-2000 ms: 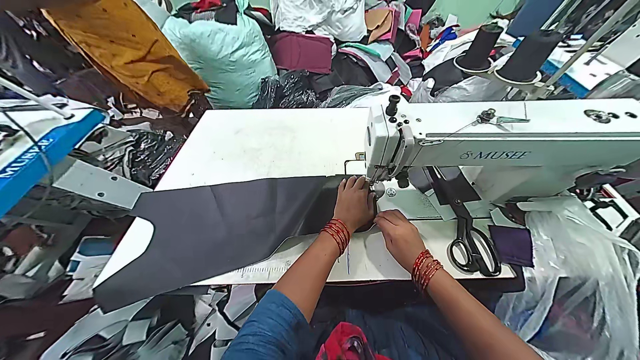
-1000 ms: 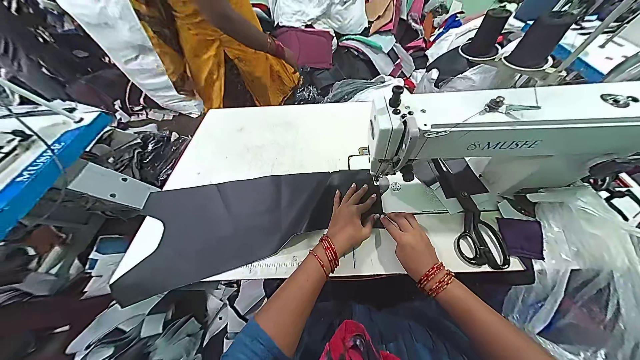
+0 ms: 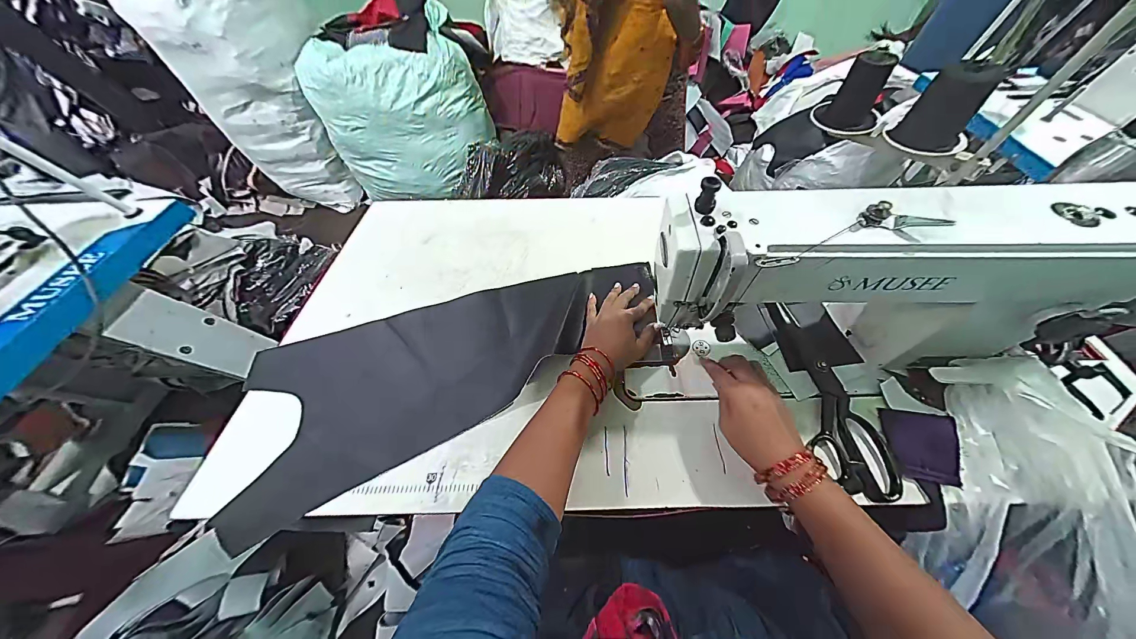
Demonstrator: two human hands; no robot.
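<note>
A dark grey fabric piece (image 3: 417, 364) lies across the white sewing table (image 3: 461, 240), its right end at the needle of the white Musee sewing machine (image 3: 887, 275). My left hand (image 3: 619, 328) lies flat on that end with fingers spread, just left of the presser foot (image 3: 673, 342). To the right of the foot, my right hand (image 3: 750, 404) points its index finger at the machine bed near a round metal disc; the other fingers are curled, and I see nothing in it. Black-handled scissors (image 3: 852, 444) lie right of my right hand.
Dark purple cloth (image 3: 921, 445) lies beside the scissors. Black thread cones (image 3: 945, 106) stand behind the machine. Clear plastic (image 3: 1021, 479) hangs at the right edge. Another machine table (image 3: 89, 275) is at the left. A person in yellow-orange clothing (image 3: 612, 71) stands behind, among stuffed sacks (image 3: 399, 115).
My right hand has moved away from the fabric edge and my left hand, to the right of the presser foot. The person behind has moved right since one second ago.
</note>
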